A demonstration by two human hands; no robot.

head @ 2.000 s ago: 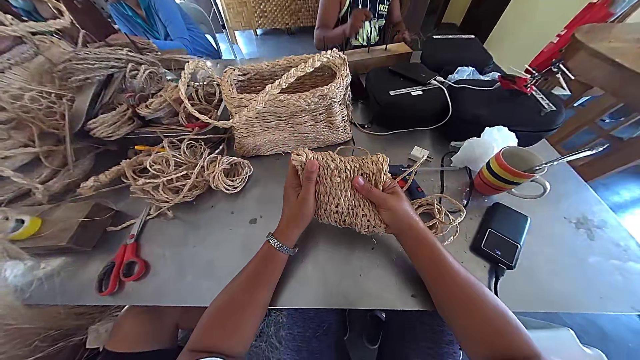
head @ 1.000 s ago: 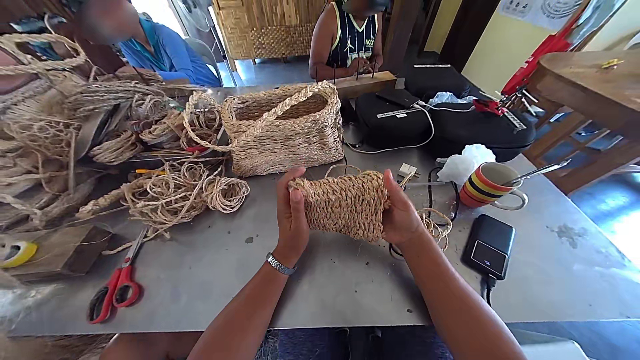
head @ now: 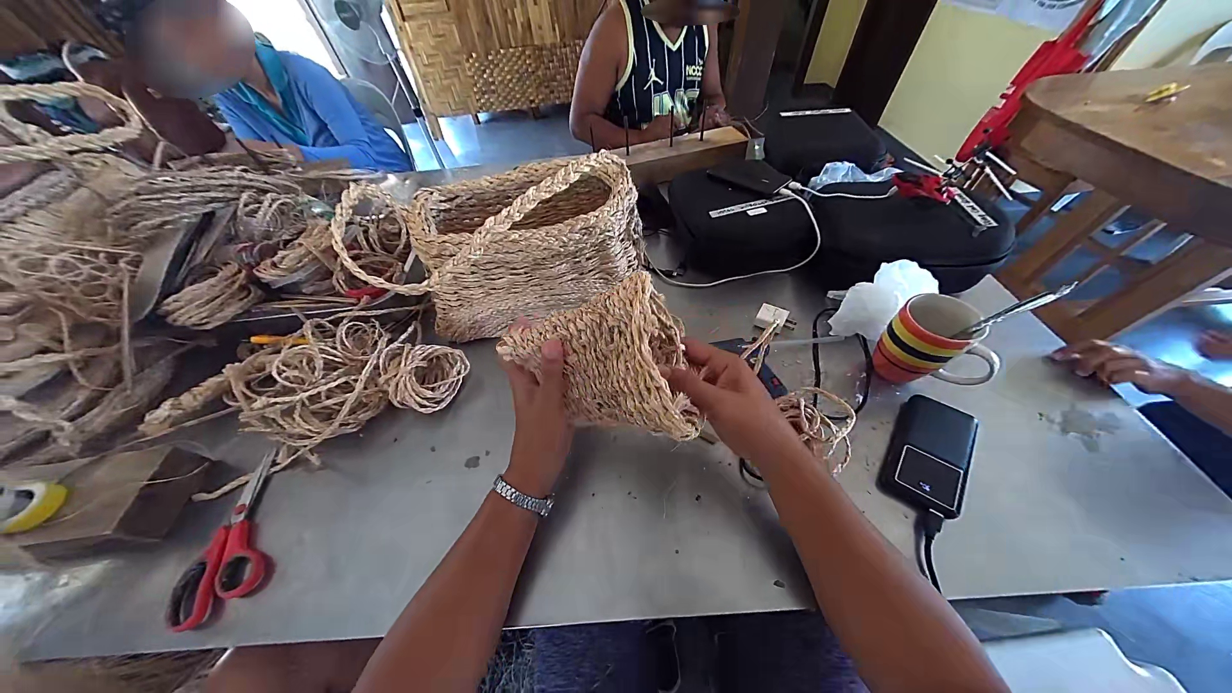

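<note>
A small woven fiber pouch (head: 616,361) is tilted above the metal table (head: 616,549), its open end facing right. My left hand (head: 541,395) grips its left end, thumb on the front face and the fingers behind it. At the opening, my right hand (head: 727,390) has its fingertips at the rim, partly inside; whether they pinch it is hard to tell. Just behind the pouch stands a larger woven basket (head: 539,274) with a braided handle (head: 510,221). Coiled fiber cord (head: 818,428) lies beside my right wrist.
Red-handled scissors (head: 226,568), cord bundles (head: 327,385) and a wooden block (head: 125,500) lie left. A striped mug (head: 929,337), power bank (head: 932,457) and black cases (head: 914,231) are right. Two people sit across; another person's hand (head: 1107,364) rests at the right edge.
The pouch has turned, so its opening now faces right. My right hand has moved from its side to the opening. Another person's hand has appeared at the right table edge.
</note>
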